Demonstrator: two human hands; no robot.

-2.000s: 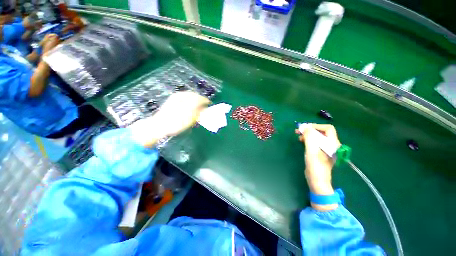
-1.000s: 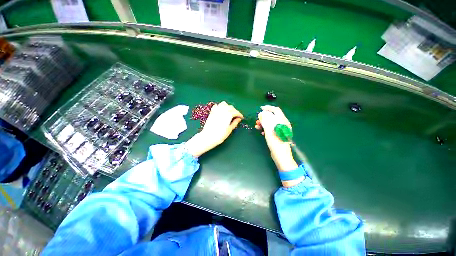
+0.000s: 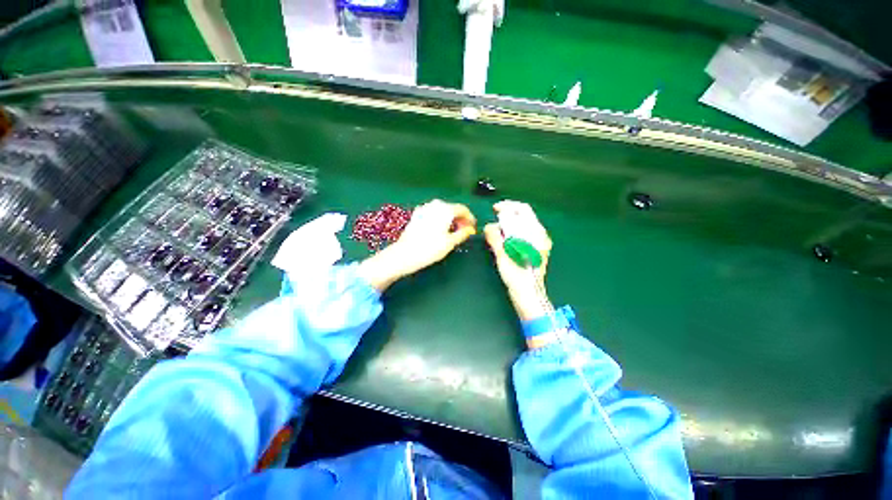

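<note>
My left hand (image 3: 437, 232) is beside the pile of small red components (image 3: 379, 226), its fingertips closed on a small dark part (image 3: 455, 226). My right hand (image 3: 518, 234) is just to its right, a small gap between them. It is closed around the dispensing syringe, whose barrel is mostly hidden by the hand; the bright green cap (image 3: 522, 253) shows on top. A thin clear hose (image 3: 594, 398) runs from the cap along my right forearm. The syringe tip cannot be made out.
A white paper (image 3: 311, 246) lies left of the pile. A clear tray of dark parts (image 3: 186, 244) is further left, with stacked trays (image 3: 59, 176) beyond and a lower tray (image 3: 88, 376) below. Single black parts (image 3: 641, 201) lie spaced to the right. A metal rail (image 3: 372, 95) runs behind.
The view has shifted, moving the black parts left in the picture. My hands are closer together, and my left hand has moved off the red pile, uncovering more of it.
</note>
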